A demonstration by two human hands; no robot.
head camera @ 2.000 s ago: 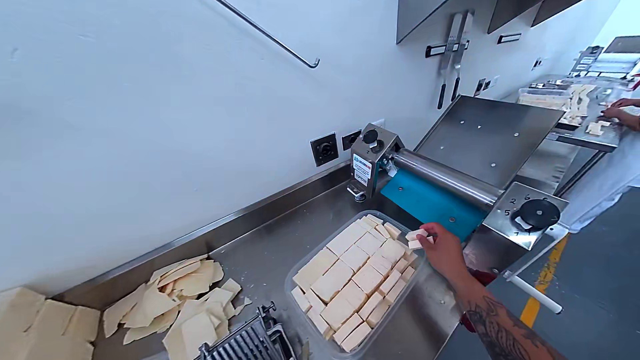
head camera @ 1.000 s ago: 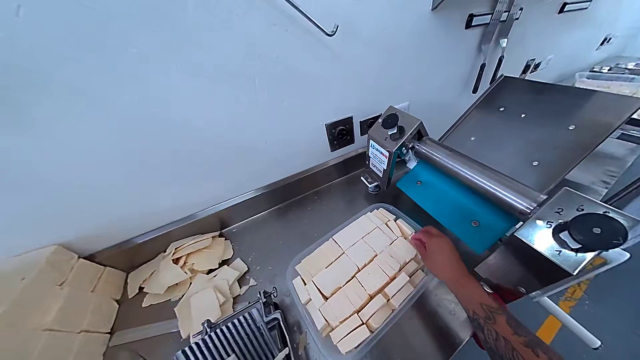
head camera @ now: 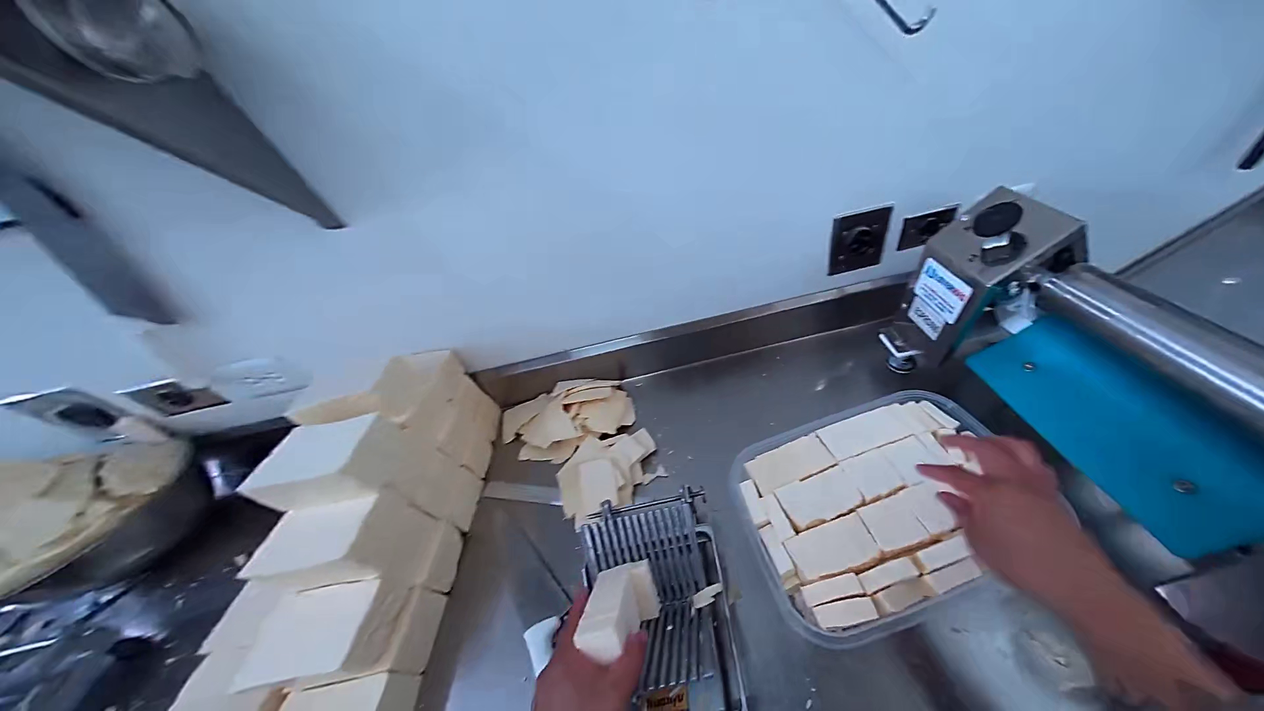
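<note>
Rectangular pale blocks, perhaps cheese, fill a clear plastic tub (head camera: 839, 642). My right hand (head camera: 1007, 504) reaches over the tub's right side, fingertips at the blocks; whether it grips one is unclear. At the lower middle, my left hand (head camera: 591, 671) holds a pale block (head camera: 610, 612) over a metal slicer with parallel bars (head camera: 647, 543). Another small piece sits against that block. Thin slices and offcuts (head camera: 583, 425) lie in a heap behind the slicer. Large pale blocks (head camera: 395, 494) are stacked to the left.
A steel roller machine (head camera: 997, 247) with a blue-green plate (head camera: 1116, 425) stands right of the tub. The counter's raised steel edge (head camera: 691, 341) runs along the wall. A round container (head camera: 128, 523) of pale pieces is at far left, below a shelf bracket (head camera: 227, 148).
My left hand has come into view with a block at the slicer. My right hand stays by the tub's right side, its fingers now more spread. The view has swung left.
</note>
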